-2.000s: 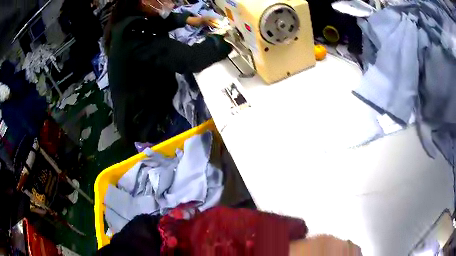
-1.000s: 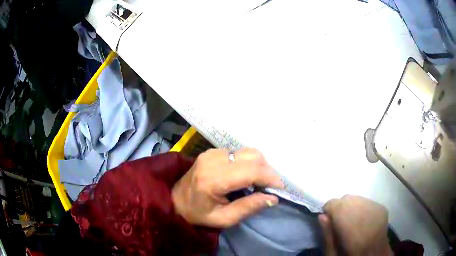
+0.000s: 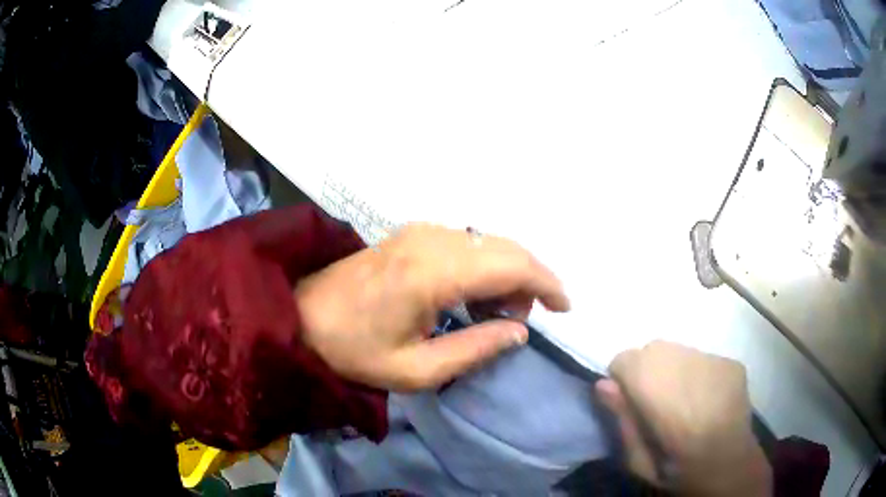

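Observation:
A light blue garment piece [image 3: 525, 408] with a dark strip along its upper edge hangs over the front edge of the white table. My left hand [image 3: 418, 301] lies at the edge's left part, fingers bent over it and thumb on the blue cloth. My right hand [image 3: 690, 413] is closed on the dark edge further right and is slightly blurred. The cloth is stretched between both hands, and its lower part is cut off by the picture's bottom.
The machine's needle plate [image 3: 777, 228] and hazy head [image 3: 860, 146] are at the right. A yellow basket [image 3: 121, 257] with blue pieces stands left, below the table [image 3: 544, 126]. More blue cloth [image 3: 816, 34] lies at the top right. A small switch plate [image 3: 214, 34] is at the top left.
The view has turned down from the neighbouring machine and person to my hands, which came into view holding the garment piece. Since one second ago, my left hand has moved up and left.

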